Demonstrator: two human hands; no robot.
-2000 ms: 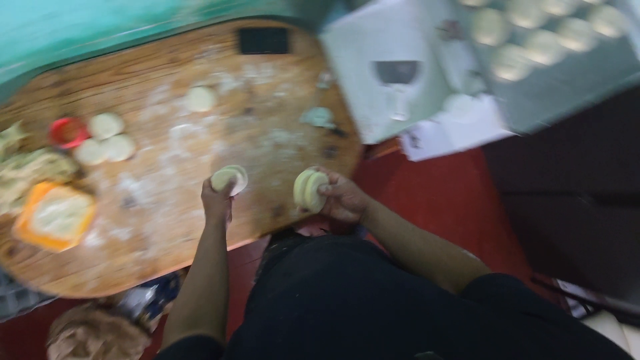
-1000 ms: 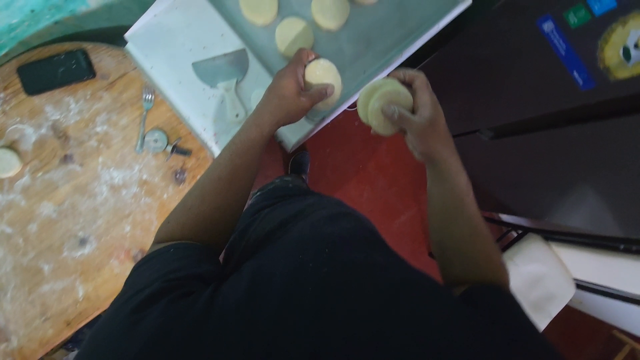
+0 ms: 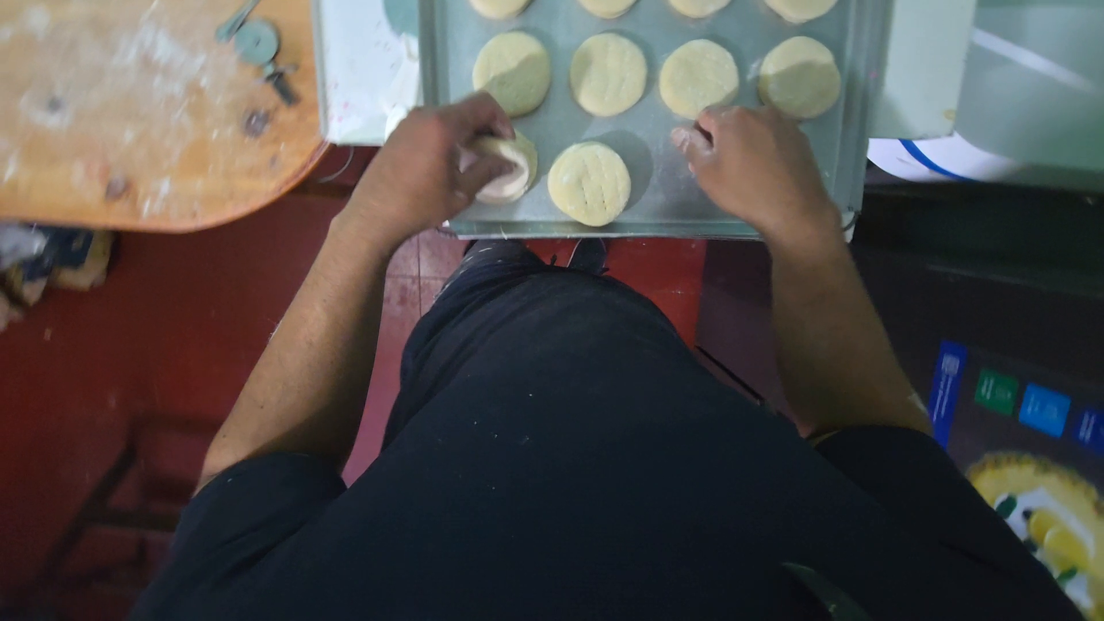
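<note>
A metal baking tray [image 3: 535, 222] holds several round, flat dough discs in rows. My left hand [image 3: 431, 164] grips a dough disc [image 3: 507, 177] by its edge at the tray's near left corner; what looks like a second disc lies beneath it. Just right of that, a disc with rows of small prick marks [image 3: 590, 184] lies flat in the near row. My right hand [image 3: 750, 159] hovers over the near right part of the tray, fingers curled, close to two discs of the row behind [image 3: 699, 79], [image 3: 799, 78]. No dough shows in it.
The floury wooden table [image 3: 172, 181] stands at the left, with a fork [image 3: 235, 21] and a small round tool [image 3: 257, 41] near its edge. A white surface [image 3: 349, 78] lies under the tray. A dark surface with printed pictures [image 3: 914, 302] is at the right.
The dough discs held in my right hand one second ago are no longer in it. Both hands are now over the tray's near edge. The view has swung to the right, from table to tray.
</note>
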